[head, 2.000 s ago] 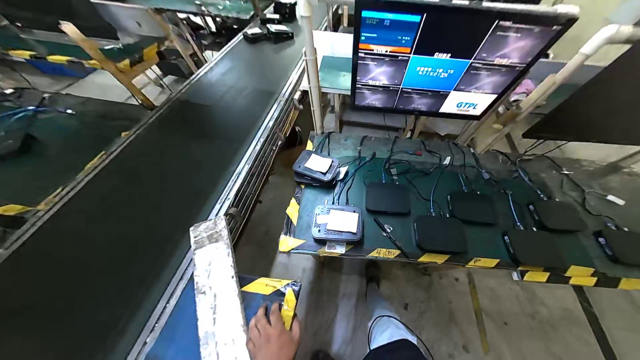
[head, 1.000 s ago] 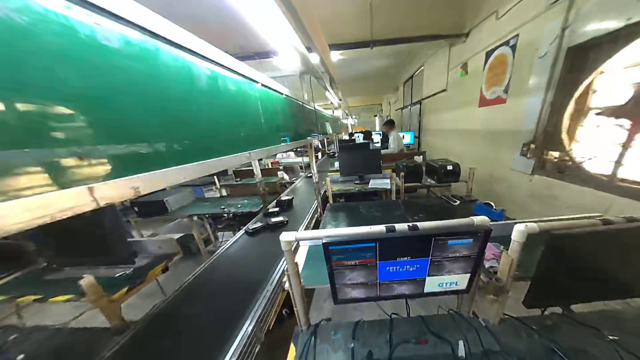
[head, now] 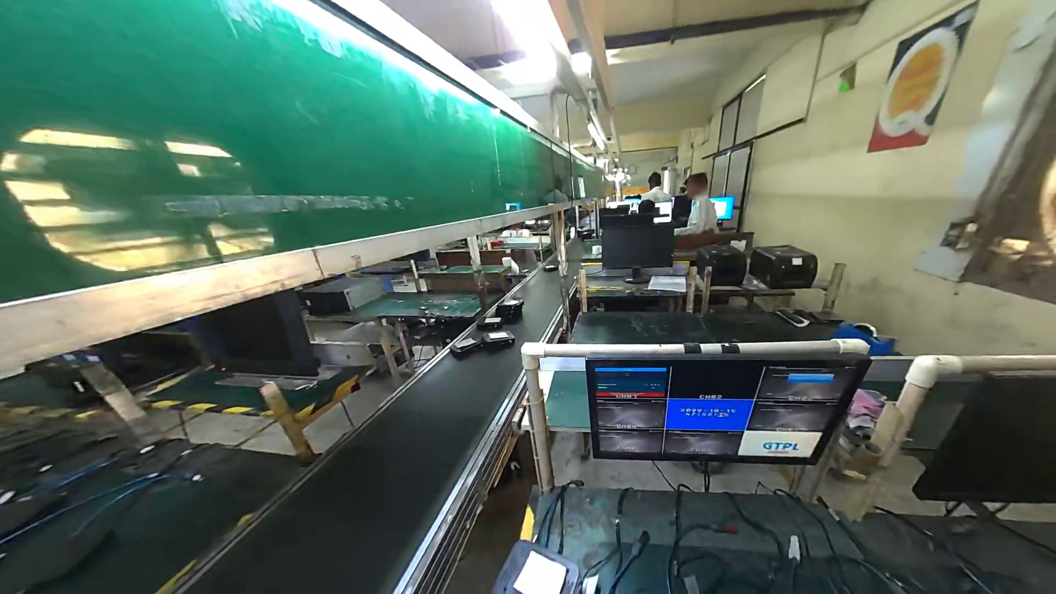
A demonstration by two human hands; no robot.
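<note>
Neither my left hand nor my right hand shows in the head view. At the bottom, a small dark box with a white paper on it (head: 540,571) lies at the left end of a green-topped workbench (head: 652,516), cut off by the frame. Black cables (head: 681,536) with plugs are spread over the bench. Behind it, a monitor (head: 709,412) with a grid of pictures hangs in a white pipe frame (head: 693,348). Several small black devices (head: 495,338) lie on the black conveyor belt (head: 412,437).
A long green panel (head: 330,140) with a metal lower rail runs above the belt. Left of the belt stand benches with blue cables (head: 82,495). Farther back are a dark monitor (head: 637,246), two black machines (head: 782,266) and people (head: 700,206) near lit screens.
The view has swung up from the bench. Two seconds ago a hand rested on a striped-edge surface beside a worn white bar; both are now out of view.
</note>
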